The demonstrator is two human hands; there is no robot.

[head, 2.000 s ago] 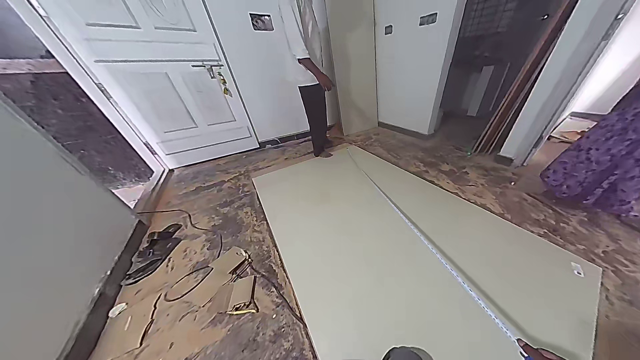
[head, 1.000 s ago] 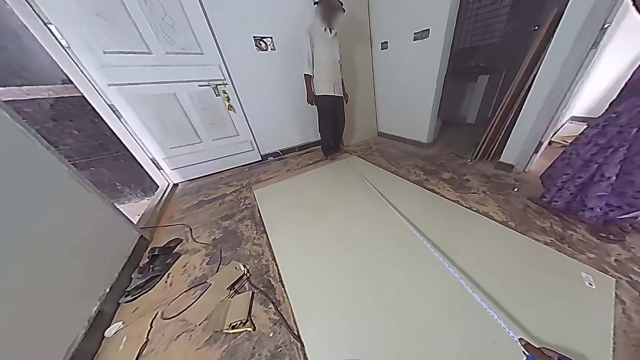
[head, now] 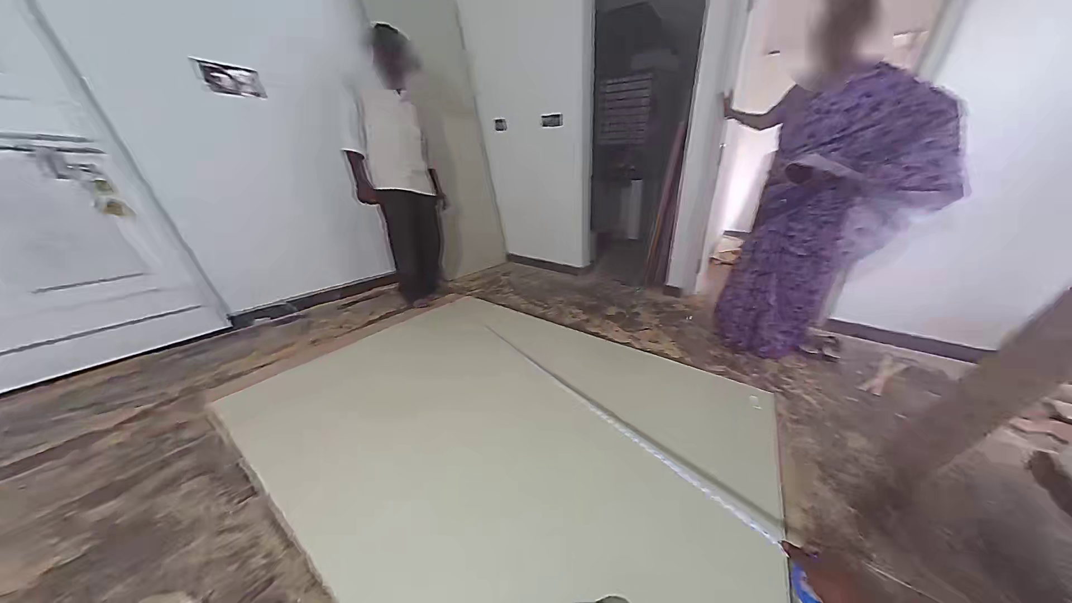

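Note:
A large pale board (head: 502, 469) lies flat on the floor. A white measuring tape blade (head: 662, 456) stretches diagonally over it, from near its far corner to the right edge. At the lower right, my right hand (head: 825, 578) is shut on the blue tape measure case (head: 802, 583), beside the board's edge and partly cut off by the frame. My left hand is out of view. A small dark rounded thing shows at the bottom edge; I cannot tell what it is.
One person (head: 402, 159) in a light shirt stands beyond the board's far edge; another person (head: 837, 193) in purple cloth stands by the right doorway. A white panelled door (head: 75, 251) is at the left. Boards (head: 666, 205) lean in the dark doorway. A blurred brown beam-like shape (head: 988, 402) crosses the right side.
The view has swung right and up, bringing the person in purple into fuller view. The tape remains stretched over the board with my right hand at its near end.

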